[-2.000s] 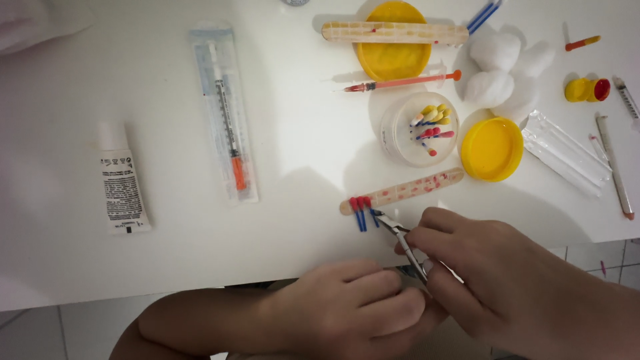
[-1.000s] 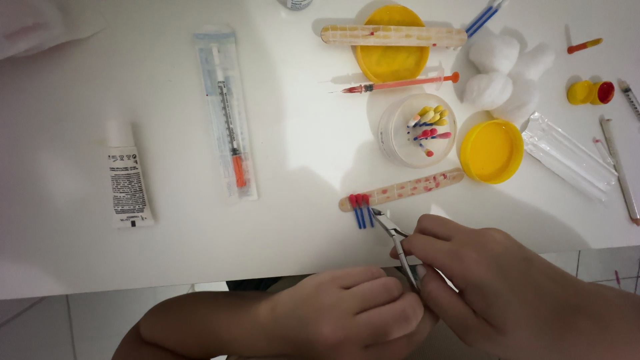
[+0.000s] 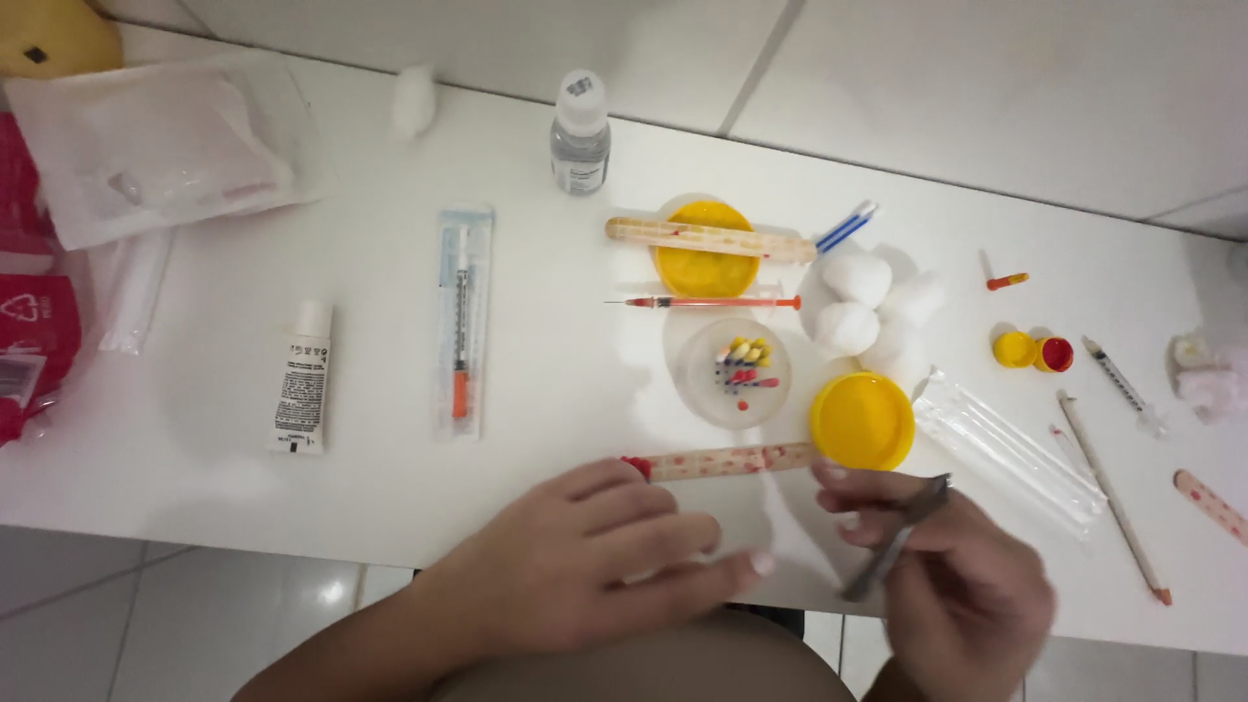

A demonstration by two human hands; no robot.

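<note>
My right hand (image 3: 960,575) holds metal nippers (image 3: 902,536), blurred, just below a yellow round lid (image 3: 863,419). My left hand (image 3: 595,556) lies over the near edge of the table, its fingers at the left end of a wooden stick with red marks (image 3: 721,460). Red tips show beside those fingers; whether they are gripped is hidden. Above the stick stands a clear round container (image 3: 738,375) with yellow and red swab tips. A syringe with orange-red parts (image 3: 717,303) lies beyond it, near a yellow-marked wooden stick (image 3: 712,239) that rests across another yellow lid (image 3: 706,278).
Cotton balls (image 3: 846,329) and clear plastic wrappers (image 3: 1009,453) lie right of the container. At left are a white tube (image 3: 302,385) and a packaged syringe (image 3: 462,331); a clear bottle (image 3: 581,136) stands at the back. Small paint pots (image 3: 1053,355) and a pencil-like stick (image 3: 1116,502) are at right.
My right hand has moved away from the swab tips to the right with the nippers. My left hand has moved up to the marked stick's left end. The view has shifted and widened.
</note>
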